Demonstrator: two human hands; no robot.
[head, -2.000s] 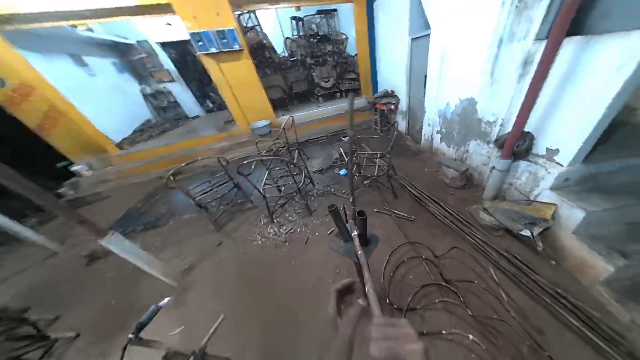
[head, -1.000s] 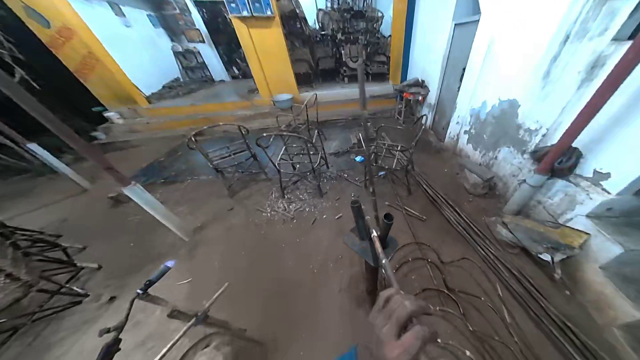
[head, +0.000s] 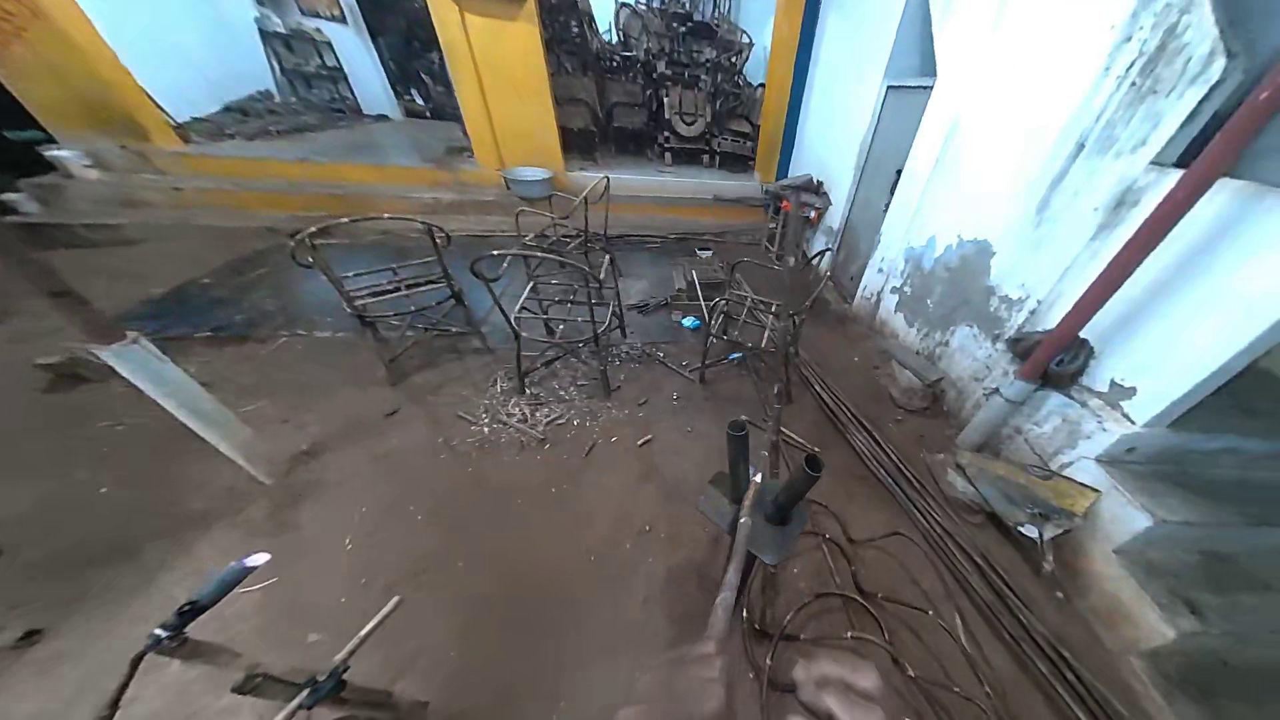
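Note:
A cane pole (head: 735, 575) slants up from the bottom, its tip beside two upright pipes (head: 795, 488) on a metal plate. My left hand (head: 675, 685), badly blurred, is at the pole's lower end and seems closed around it. Blurred too, my right hand (head: 838, 685) is just right of the pole, over bent cane hoops (head: 870, 610); its grip cannot be made out. At lower left stands a torch (head: 210, 595) with a glowing tip. Near it, a thin stick (head: 365, 630) rests on a low support.
Several cane chair frames (head: 545, 300) stand ahead, with cane scraps (head: 520, 405) on the ground. Long rods (head: 930, 500) lie along the right side, near a red pipe (head: 1150, 220) and a wall. A slanted post (head: 185, 400) is at left; a metal basin (head: 528, 182) sits on the ledge.
One second ago my right hand was on the pole; now it shows to the right of it. My left hand now shows at the pole's lower end.

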